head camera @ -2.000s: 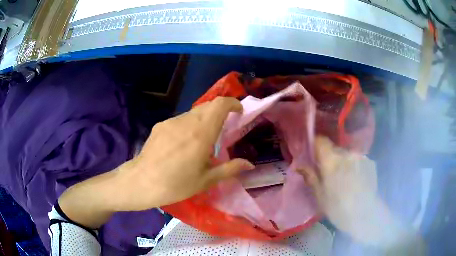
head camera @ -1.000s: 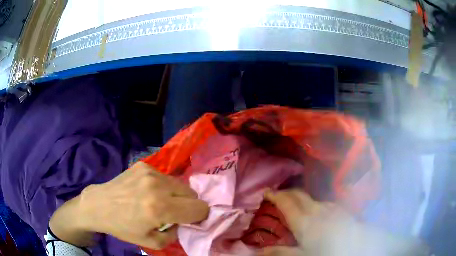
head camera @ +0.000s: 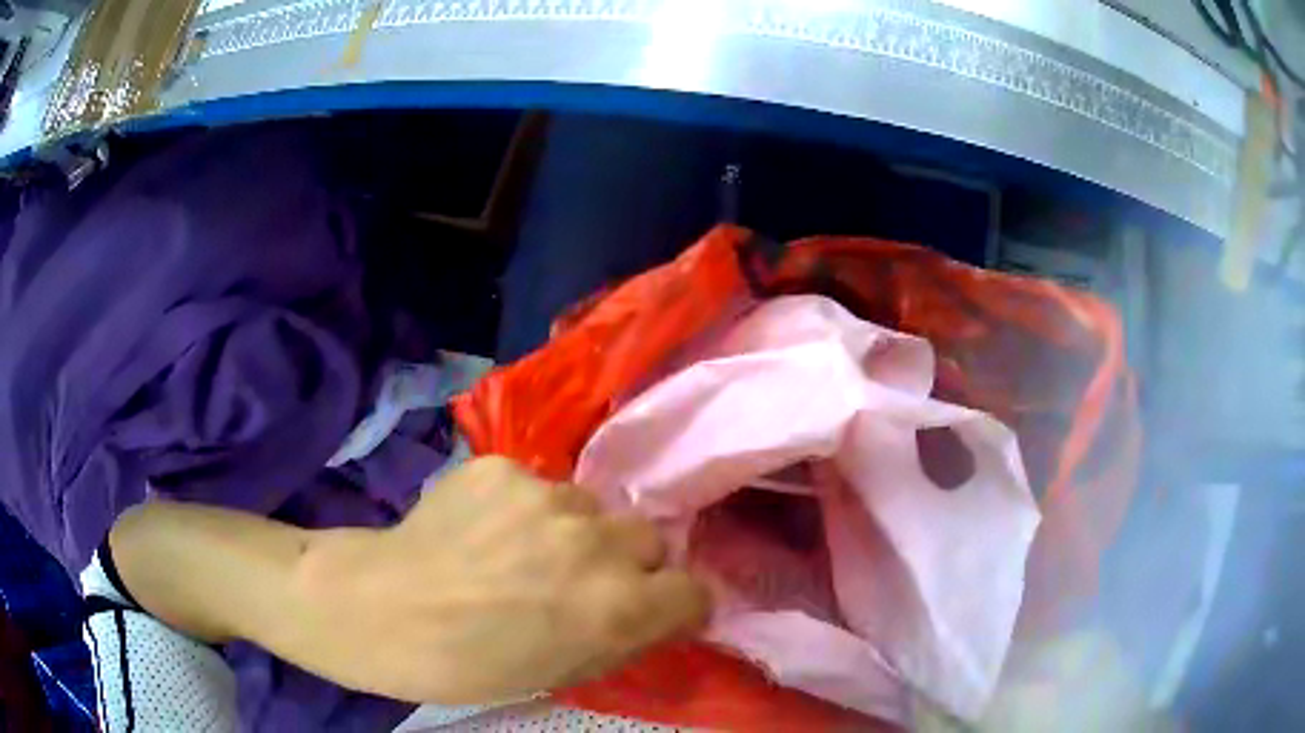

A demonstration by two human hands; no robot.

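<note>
A pink plastic bag (head camera: 937, 551) with a handle hole lies open inside a red plastic bag (head camera: 630, 358) on my lap. My left hand (head camera: 537, 587) has its fingers curled on the left edge of the pink bag. My right hand (head camera: 1066, 695) is at the lower right by the pink bag's edge. It is blurred, hazy and partly cut off, so its grip cannot be told. The inside of the pink bag is dark and its contents are unclear.
Purple fabric (head camera: 172, 329) is heaped at the left. The blue-edged table with its ruler (head camera: 945, 50) crosses the top. Cardboard with clear tape (head camera: 122, 65) is at the table's left. A pale crumpled piece (head camera: 408, 401) lies beside the purple fabric.
The pink bag is again spread open and its handle flap now stands up at the right. My left hand has moved right along its edge. My right hand has moved down and right.
</note>
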